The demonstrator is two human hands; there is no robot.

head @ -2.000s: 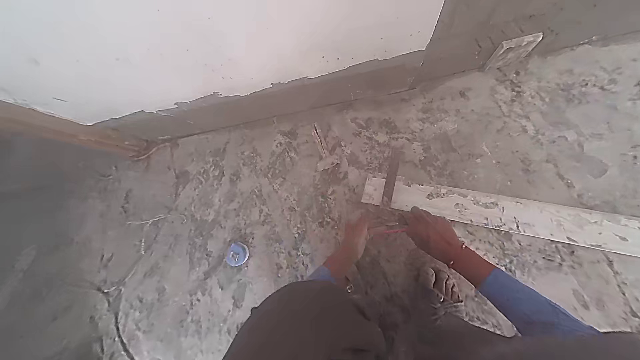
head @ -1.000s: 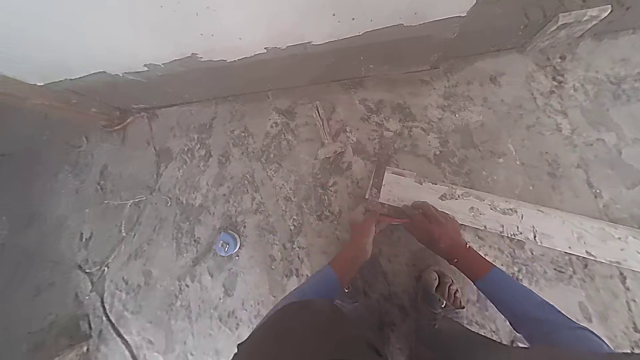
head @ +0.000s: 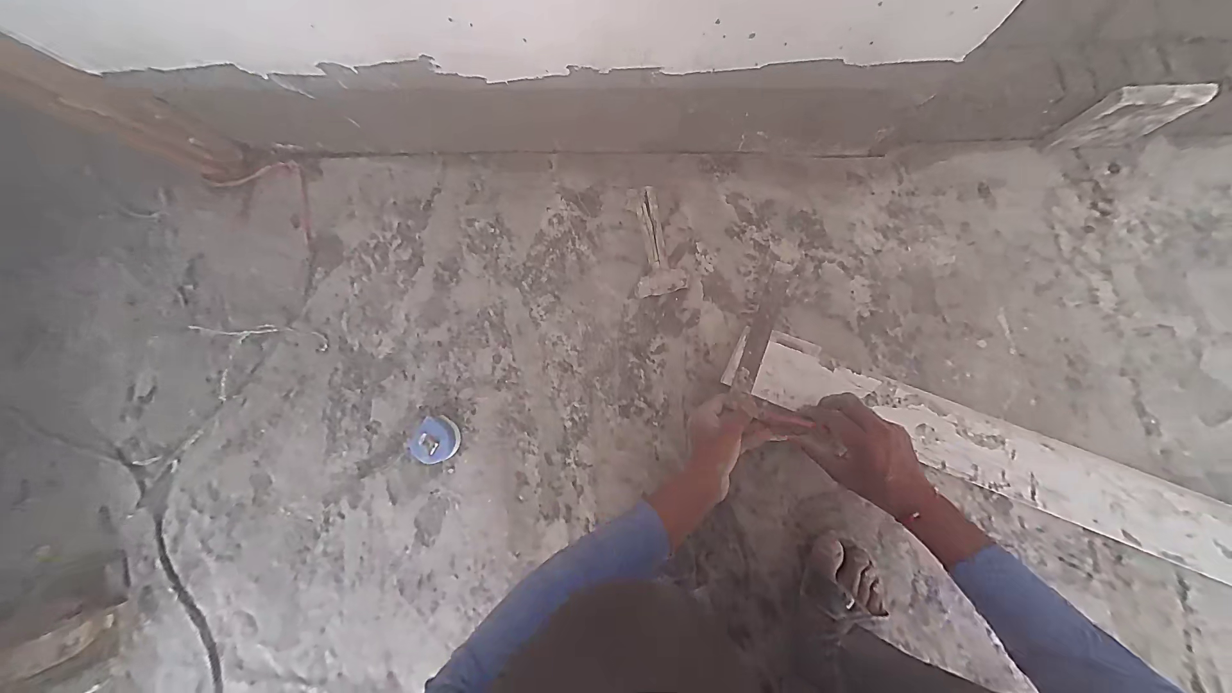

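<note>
A long, stained white board (head: 1020,462) lies on the floor and runs off at the right. Across its left end reaches the dark flat blade of what looks like a try square (head: 760,337). My left hand (head: 717,433) grips the square near its corner, just off the board's end. My right hand (head: 861,448) is closed at the other end of the reddish lower arm, beside the board's near edge; its fingers partly hide what they grip. A small thin piece shows under the right fingertips, too blurred to name.
A blue round object, perhaps a tape roll (head: 435,440), lies on the stained concrete floor. A hammer-shaped, plaster-crusted piece (head: 654,245) lies ahead. A flat block (head: 1136,114) leans by the wall at upper right. A cable (head: 183,587) runs at left. My bare foot (head: 852,577) is close below my hands.
The square's blade lay across the board, then stood at its end edge a second ago, and now crosses the board's end again. Both hands have stayed close together on it.
</note>
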